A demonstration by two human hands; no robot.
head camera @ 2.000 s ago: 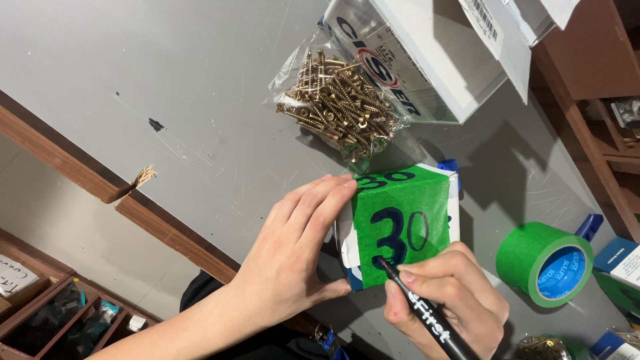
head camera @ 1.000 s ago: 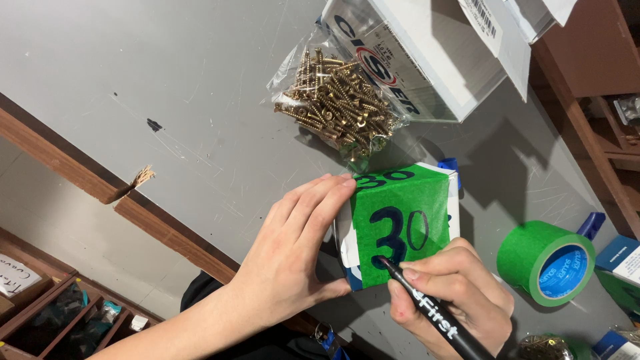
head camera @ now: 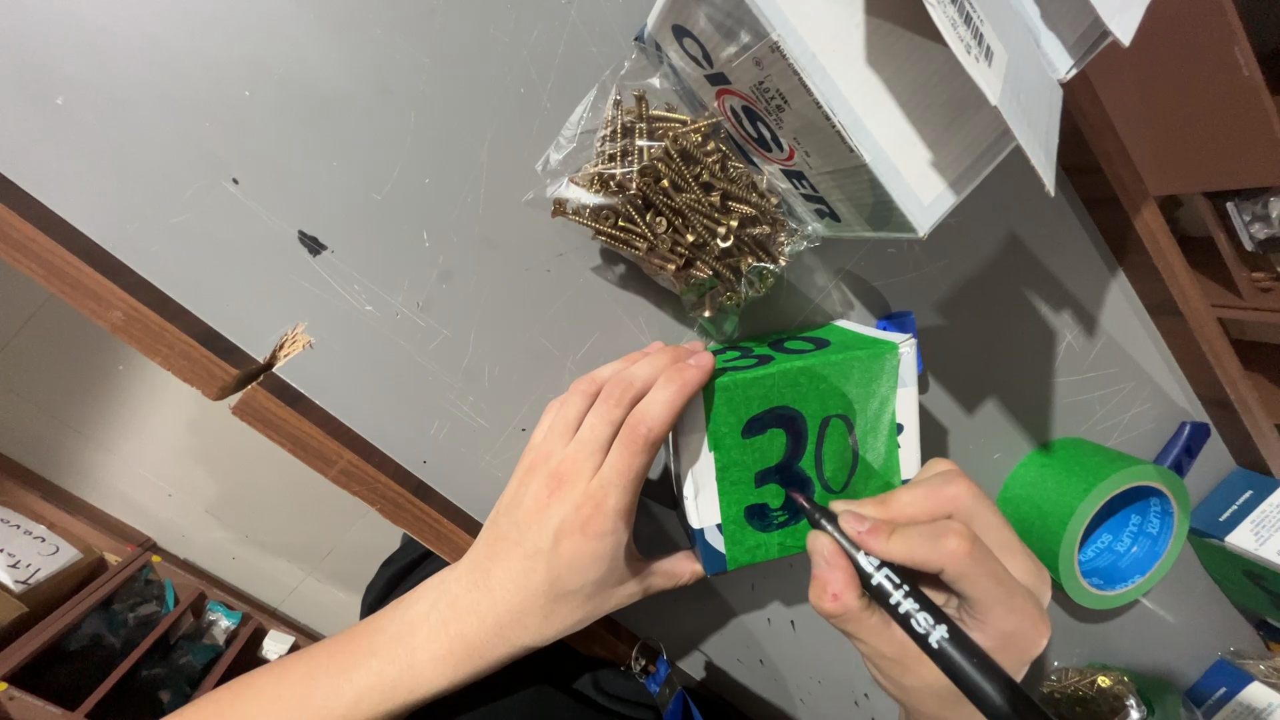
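Observation:
A small cardboard box (head camera: 870, 385) covered with green masking tape bears a thick dark "3" and a thin "0" on its facing side, and "30" on its upper side. My left hand (head camera: 590, 480) grips the box at its left edge, thumb low and fingers at the top corner. In my right hand (head camera: 940, 570) is a black marker pen (head camera: 925, 620), its tip touching the lower part of the "3". Just above the box lies a clear plastic bag of brass-coloured screws (head camera: 670, 200).
An opened white cardboard box (head camera: 850, 110) stands at the top. A roll of green masking tape (head camera: 1050, 500) and a blue object (head camera: 1183, 447) lie at right. Wooden compartments (head camera: 120, 640) hold bags at lower left. The table's wooden edge (head camera: 330, 470) is splintered.
The marker tip has shifted slightly up and right along the lower part of the "3", whose stroke looks thicker there. My left hand has stayed on the box.

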